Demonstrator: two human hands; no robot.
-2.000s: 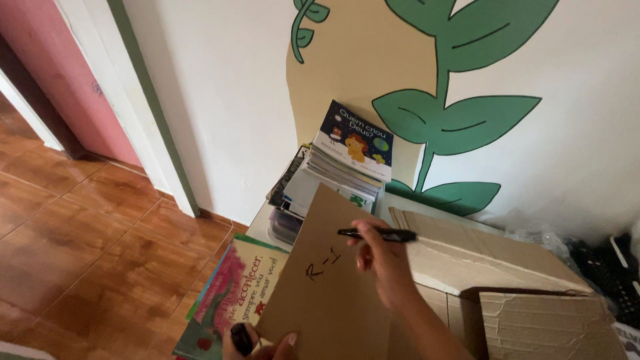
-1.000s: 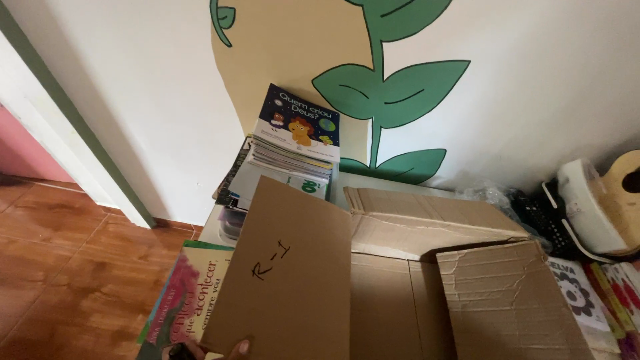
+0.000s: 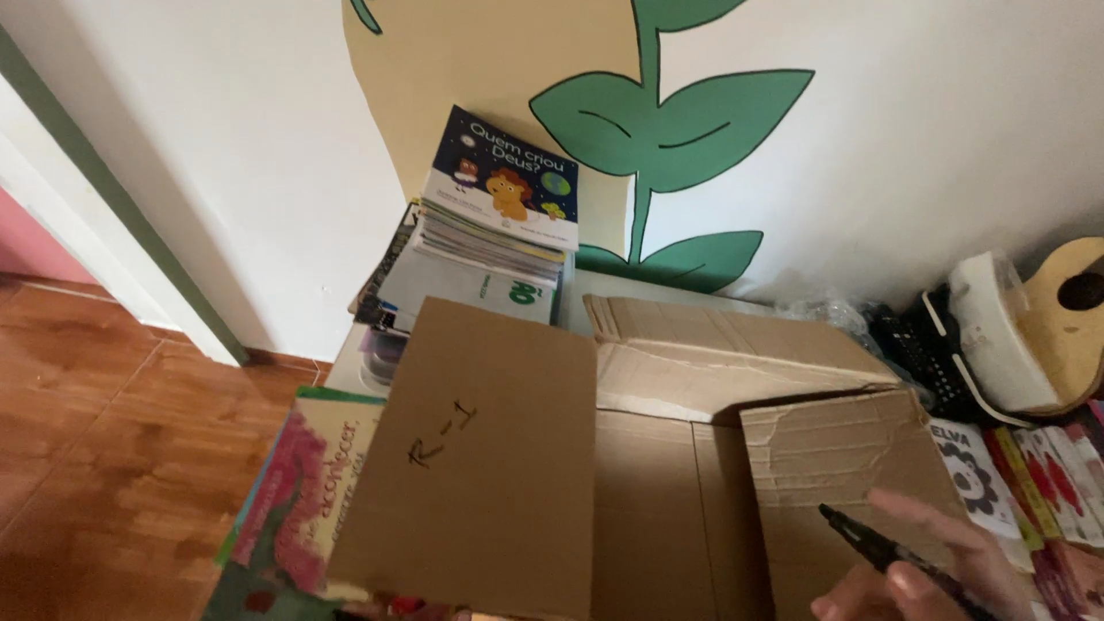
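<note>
An open cardboard box (image 3: 651,509) lies below me. Its left flap (image 3: 492,483) bears a short handwritten mark in dark ink. My right hand (image 3: 940,561), slightly blurred, holds a black marker (image 3: 888,552) over the right flap (image 3: 828,466), tip pointing up and left; whether the tip touches the cardboard is unclear. At the bottom edge, below the left flap, a small skin-coloured sliver may be part of my left hand; what it holds is hidden. The far flap (image 3: 742,354) is folded outward, toward the wall.
Behind the left flap stands a stack of books (image 3: 492,241). A children's book (image 3: 302,483) lies partly under that flap. To the right are clear plastic wrap (image 3: 819,310), a black keyboard (image 3: 914,354), a guitar-shaped object (image 3: 1065,328) and more books (image 3: 1048,483). A painted wall rises behind.
Two seconds ago my right hand held the marker over the marked left flap; one second ago it was out of view. Now it is over the right flap. My left hand has mostly left the view.
</note>
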